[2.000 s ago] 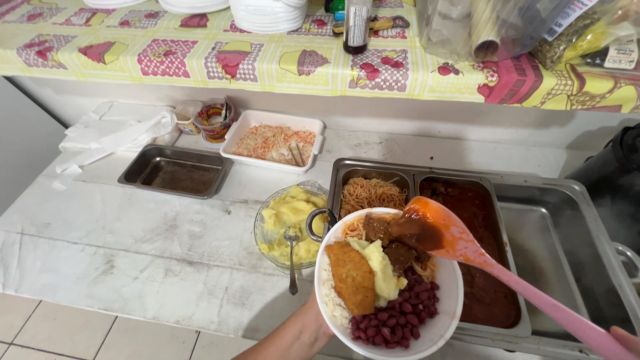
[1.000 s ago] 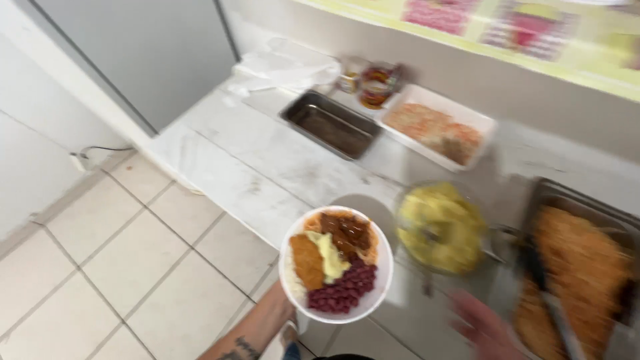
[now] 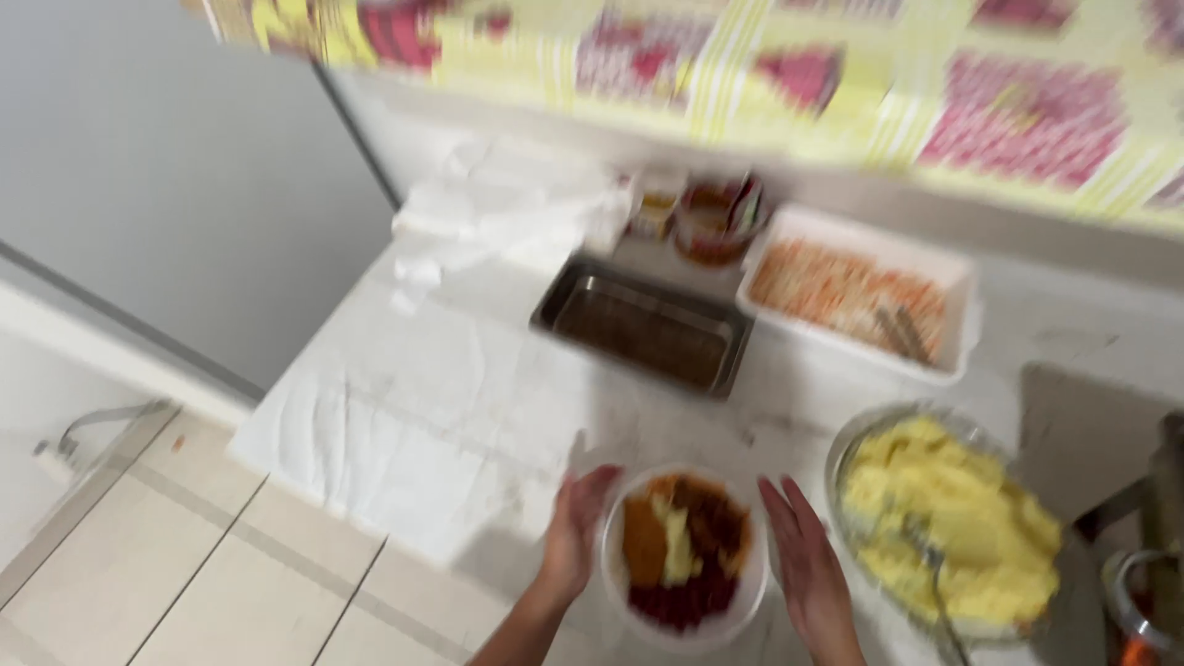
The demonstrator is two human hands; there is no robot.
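Observation:
A round white bowl (image 3: 685, 559) of food is at the lower middle of the head view, low over or on the counter. It holds a breaded cutlet, yellow mash, brown stewed meat and dark red beans. My left hand (image 3: 575, 532) is beside the bowl's left rim, fingers extended. Along the right side is my right hand (image 3: 807, 560), flat, with its fingers apart from the rim. Neither hand is closed around the bowl; light contact cannot be told through the blur.
A glass dish of yellow mash (image 3: 948, 518) with a spoon lies right of the bowl. Behind are a metal pan (image 3: 643, 324), a white tub of shredded food (image 3: 860, 291), small cups (image 3: 717, 222) and white plastic (image 3: 509, 203). A shelf with a patterned cloth (image 3: 786, 74) overhangs the counter.
The pink ladle, over the bowl two seconds ago, is out of view. My left hand has gone from holding the bowl to standing beside it; my right hand has come to its right side. The view has shifted left.

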